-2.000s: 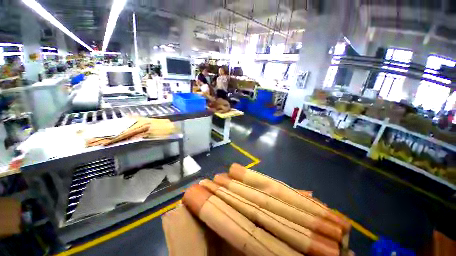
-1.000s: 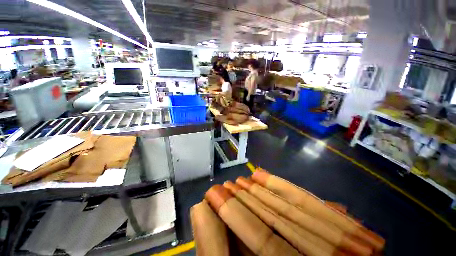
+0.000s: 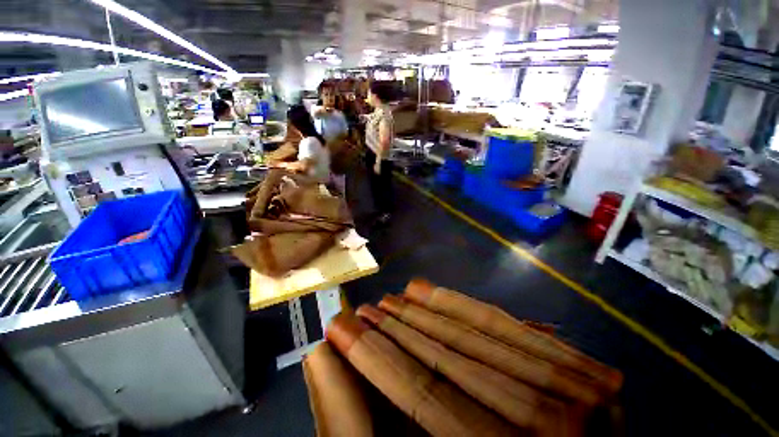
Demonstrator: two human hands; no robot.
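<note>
A thick bundle of folded bag bodies [image 3: 478, 367], tan-brown with rounded folded edges side by side, fills the bottom centre of the view, close to my body. Its lower part is cut off by the picture's edge. No straps show on it. Neither my left hand nor my right hand is in the picture, so how the bundle is held is hidden.
A machine with a screen and a blue crate [image 3: 128, 243] stand at left. A small table [image 3: 359, 263] bears brown bag pieces [image 3: 295, 226]. Several people are beyond it. Blue crates [image 3: 511, 175], a red bin [image 3: 605, 215] and a loaded shelf [image 3: 658, 273] stand right of the yellow-lined aisle.
The blue crate, machine and small table have come nearer and shifted left. The roller table with brown panels has left the view. The bundle stays in front of me.
</note>
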